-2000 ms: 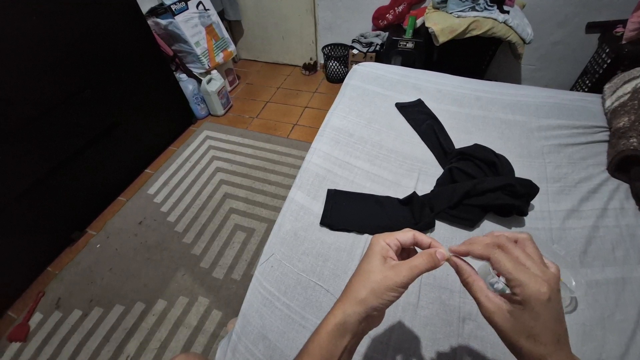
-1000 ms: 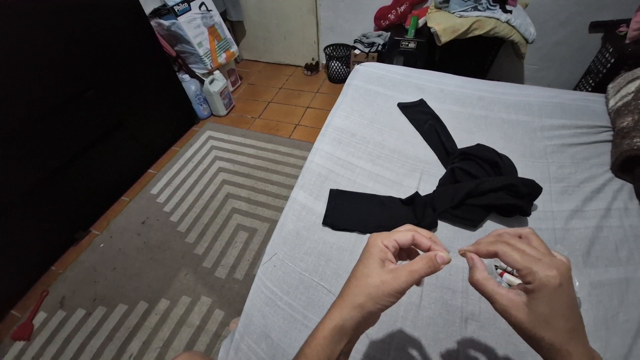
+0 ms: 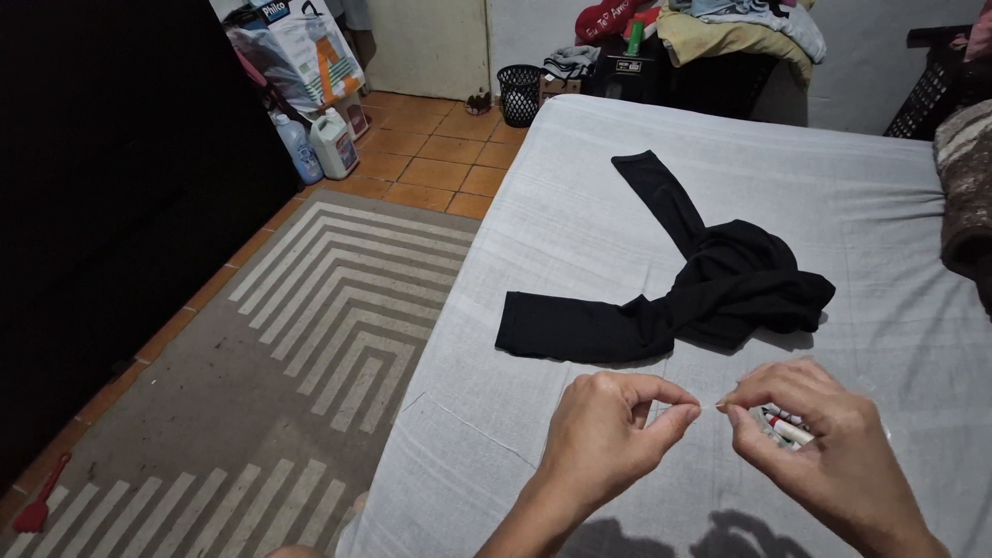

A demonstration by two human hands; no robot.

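My left hand (image 3: pixel 612 434) pinches something very fine, which looks like thread, between thumb and forefinger above the bed. Just to its right, fingertips a small gap apart, my right hand (image 3: pixel 814 434) pinches a tiny thin item, too small to name surely. Behind the right hand, partly hidden, lie small spool-like items (image 3: pixel 790 430), one with red, seemingly in a clear container. A crumpled black garment (image 3: pixel 736 287) lies beyond both hands, two straight parts spread out to the left. A pale thread (image 3: pixel 473 425) runs over the sheet left of my left hand.
The bed (image 3: pixel 480 372) has a light grey sheet. A brown rolled blanket (image 3: pixel 969 186) rests at its right edge. To the left are a patterned rug (image 3: pixel 256 372), a red brush or scoop (image 3: pixel 43 500) and plastic bottles (image 3: pixel 335 146). A black mesh basket (image 3: pixel 519 97) stands beyond the bed.
The right hand has moved a little; two seconds ago the fingertips of both hands were nearly touching, and now a small gap separates them. The black garment has not moved.
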